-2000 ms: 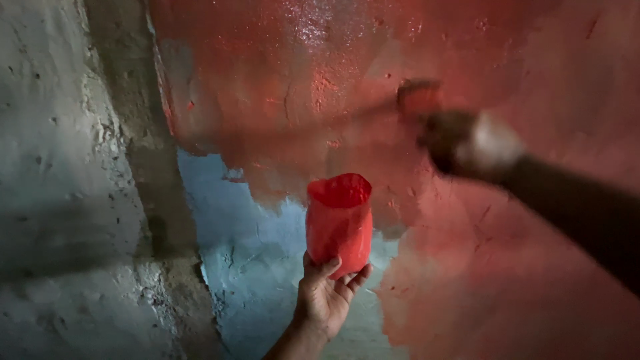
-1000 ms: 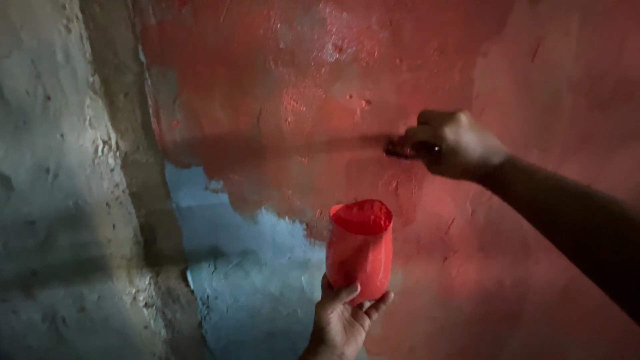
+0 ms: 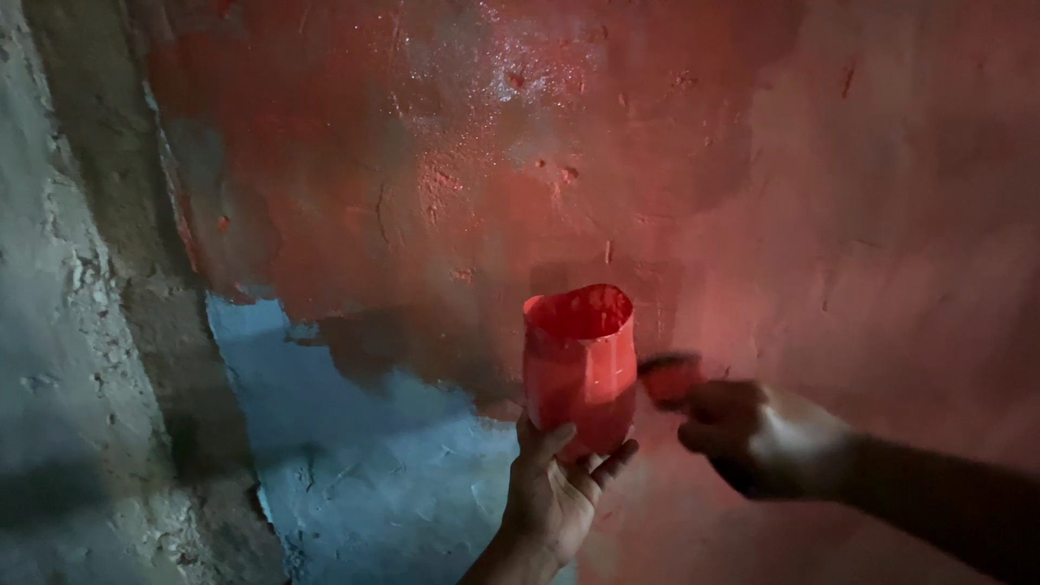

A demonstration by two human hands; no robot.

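Observation:
My left hand (image 3: 561,496) holds a red plastic container (image 3: 578,382) from below, upright, with its cut, uneven rim at the top. Wet red paint coats the inside near the rim; how full it is cannot be seen. Just right of the container, my right hand (image 3: 760,439) grips a paintbrush (image 3: 673,380), blurred, its red-stained head pointing left towards the container's side. Whether brush and wall touch cannot be told. Behind both hands stands a rough plastered wall (image 3: 487,219) with uneven red paint over much of it.
A light blue area (image 3: 366,455) of the wall lies at lower left, bordered by ragged red paint. Left of it a bare, brownish cement strip (image 3: 138,268) runs down at a slant, beside a rough grey-green surface (image 3: 41,325). Shadows fall across the lower left.
My right hand has moved down with the brush, from above the container to beside it. My left hand still holds the container.

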